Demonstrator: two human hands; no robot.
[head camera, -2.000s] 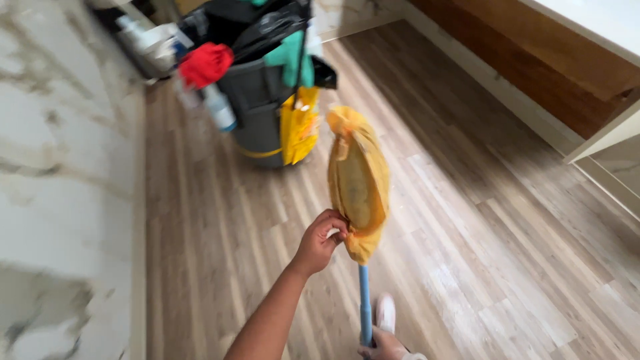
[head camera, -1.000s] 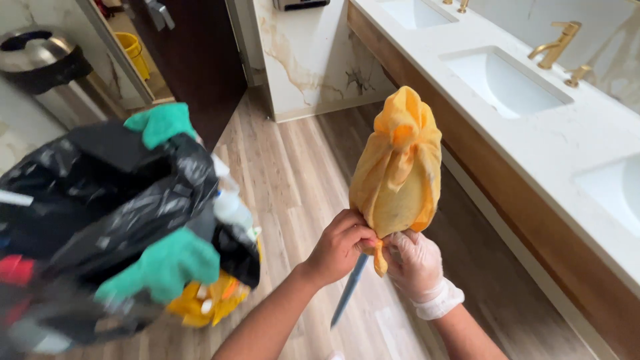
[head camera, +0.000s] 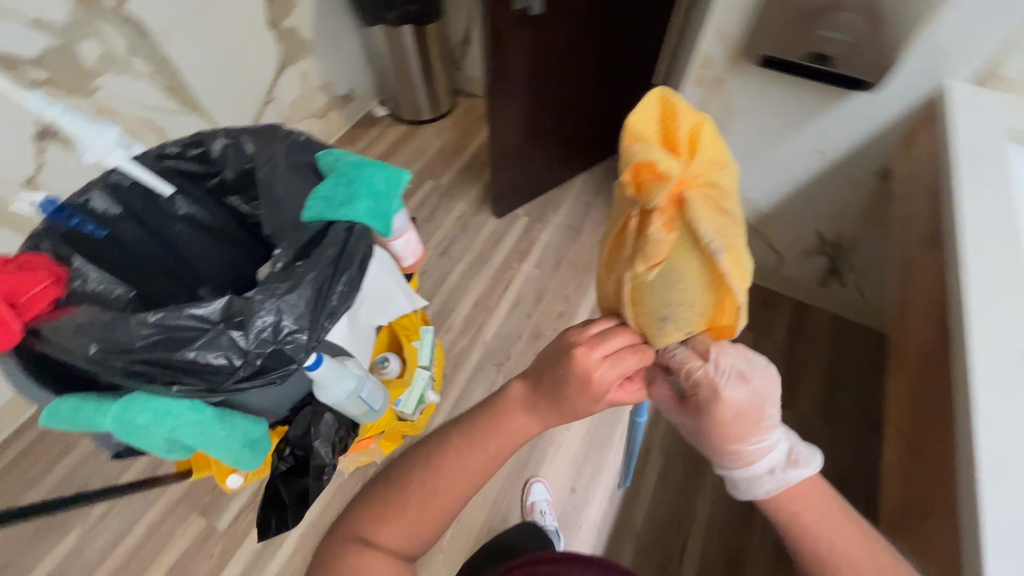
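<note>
A yellow-orange cloth (head camera: 680, 232) is wrapped around the head of a tool, held up right of centre, with a knot or gathered folds on its upper face. Below it a blue handle (head camera: 634, 445) points down. My left hand (head camera: 596, 372), bare, pinches the lower left edge of the cloth. My right hand (head camera: 720, 408), in a clear disposable glove, grips the cloth's bottom edge, where the handle meets it. The fingertips of both hands nearly meet; the handle's top is hidden behind them.
At left stands a bin with a black liner (head camera: 216, 344), green cloths (head camera: 360, 190), a red cloth (head camera: 28, 296), a spray bottle (head camera: 348, 388) and a yellow caddy bag (head camera: 408, 336). Behind are a steel bin (head camera: 412, 72) and a dark door (head camera: 560, 96). A white counter (head camera: 988, 320) edges the right.
My right hand was low on the handle two seconds ago and is now at the cloth's bottom edge beside my left hand. The view has swung toward the lined bin and door.
</note>
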